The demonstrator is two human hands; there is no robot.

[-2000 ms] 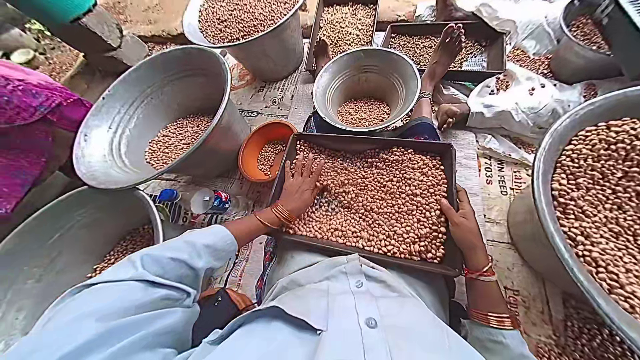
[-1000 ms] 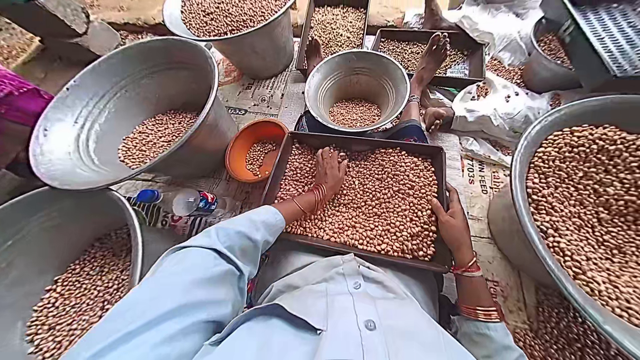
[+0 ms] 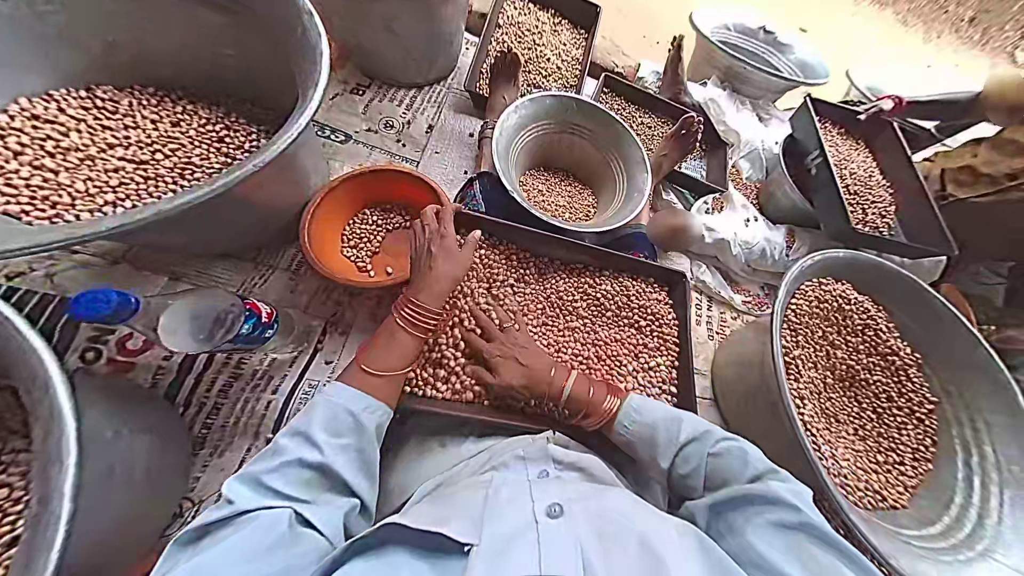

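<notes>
A dark rectangular tray (image 3: 686,320) full of reddish-brown nuts or beans (image 3: 592,320) lies across my lap. My left hand (image 3: 438,248) is at the tray's upper left corner, over the edge beside an orange bowl (image 3: 320,256); its fingers point down, and whether they pinch anything is hidden. The bowl holds a small heap of the same pieces. My right hand (image 3: 508,352) rests with fingers spread on the pieces in the tray's left part. Just beyond the tray stands a metal tub (image 3: 512,152) with some pieces at its bottom.
Large metal tubs stand at left (image 3: 308,104), lower left (image 3: 60,416) and right (image 3: 800,384). A plastic bottle (image 3: 208,322) lies on the printed sacking (image 3: 232,384). Beyond are more trays (image 3: 592,48), white plastic bags (image 3: 744,232) and another person's bare foot (image 3: 678,144).
My right hand has moved from the tray's right edge onto the pieces at its left. My left hand has gone from the pieces to the corner by the orange bowl. The view has shifted.
</notes>
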